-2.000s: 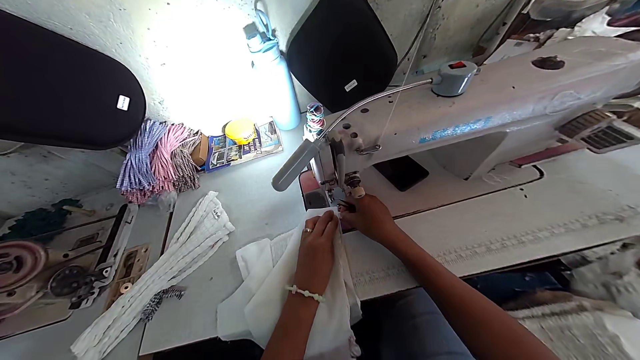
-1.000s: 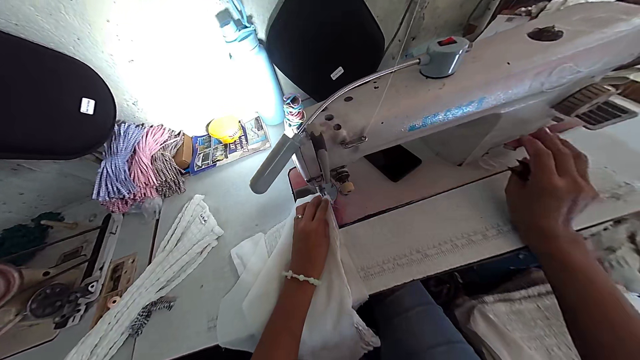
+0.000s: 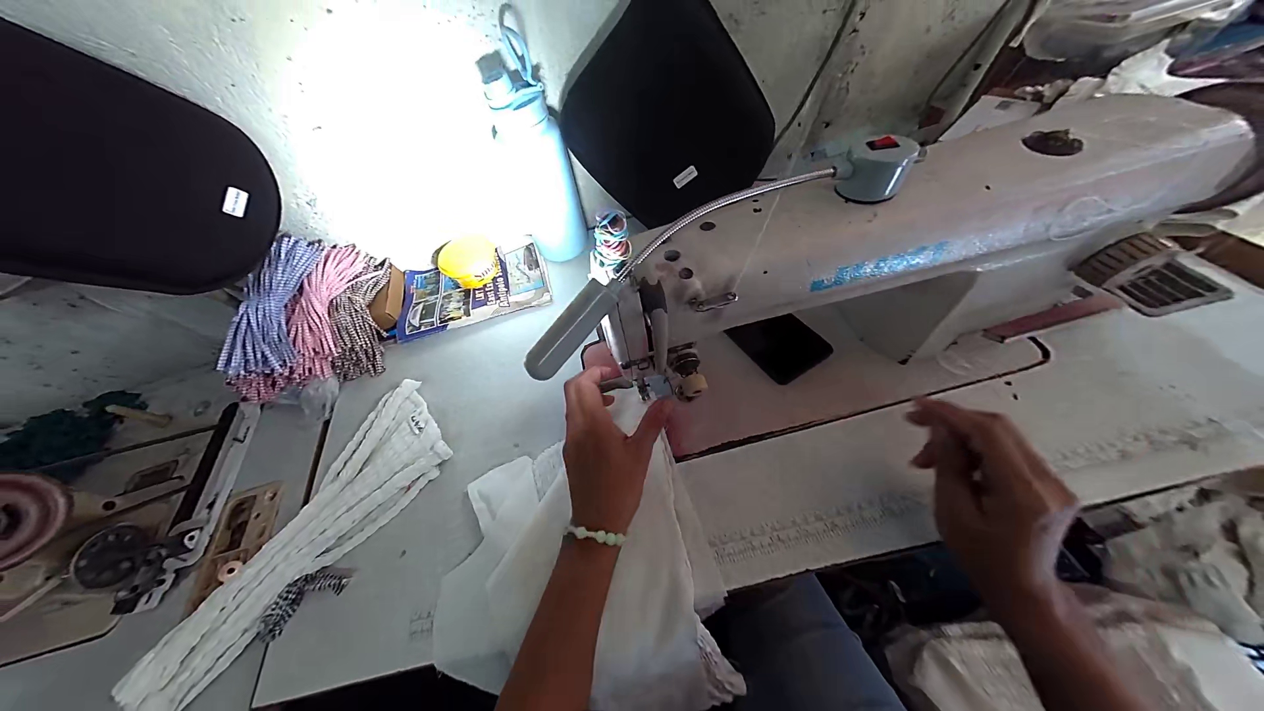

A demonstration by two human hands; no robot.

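Note:
My left hand (image 3: 610, 454), with a beaded bracelet at its wrist, is at the needle area of a white industrial sewing machine (image 3: 889, 247). Its thumb and forefinger are spread on either side of the presser foot (image 3: 656, 387), over the end of a white cloth (image 3: 632, 592). That cloth lies under the hand and drapes over the table's front edge. Away to the right, my right hand (image 3: 987, 484) is raised above the front of the table, slightly blurred, its fingers partly curled; I cannot tell whether anything is in it.
A lit lamp (image 3: 573, 331) on a flexible neck reaches over the needle area. A dark phone (image 3: 780, 348) lies under the machine arm. To the left are folded white strips (image 3: 296, 533), bundled checked cords (image 3: 306, 316), a yellow round object (image 3: 469, 261) and a blue bottle (image 3: 543, 168).
My right hand was at the needle beside the left, then moved right towards the handwheel side, and is now lower and nearer the front edge. My left hand's thumb and forefinger have spread around the presser foot.

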